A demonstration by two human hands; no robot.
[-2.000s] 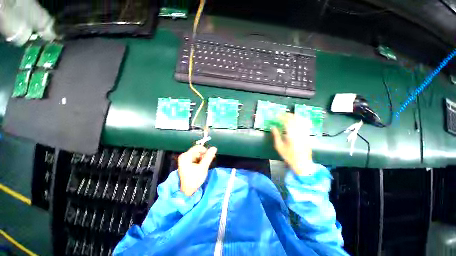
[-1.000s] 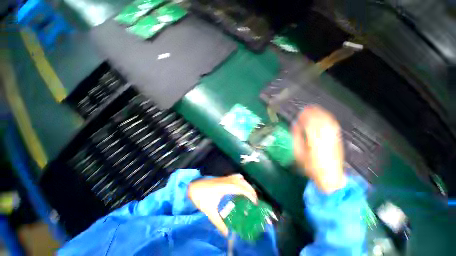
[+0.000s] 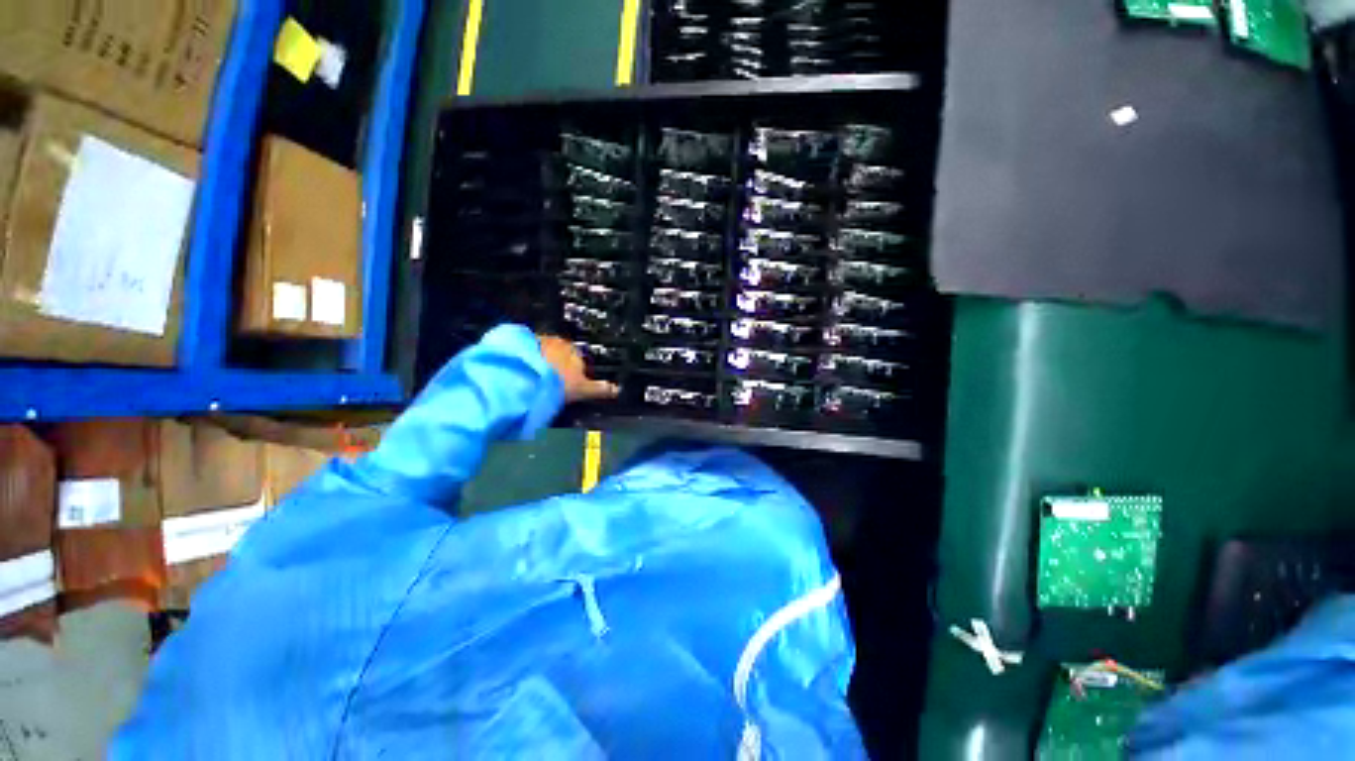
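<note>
My left hand (image 3: 577, 372) reaches into the large black slotted tray (image 3: 684, 434), at the lower end of a row. Its fingers point down among the slots; whether they hold a board cannot be made out. Rows of circuit boards (image 3: 776, 271) stand on edge in the tray. On the green bench, one green circuit board (image 3: 1101, 552) lies flat, and a second board (image 3: 1092, 717) lies below it with a cable at its upper edge. My right hand is not visible; only my right sleeve (image 3: 1263, 699) shows at the lower right.
A dark grey mat (image 3: 1129, 164) covers the bench's upper part, with green boards (image 3: 1268, 27) at its far corner. A white tie (image 3: 985, 645) lies near the bench edge. Blue racking (image 3: 223, 193) with cartons (image 3: 305, 238) stands left. A black keyboard (image 3: 1278, 583) shows at right.
The view has swung left to the tray and racking. My left hand, earlier holding a green board before my body, is now at the tray. My right hand has gone out of sight.
</note>
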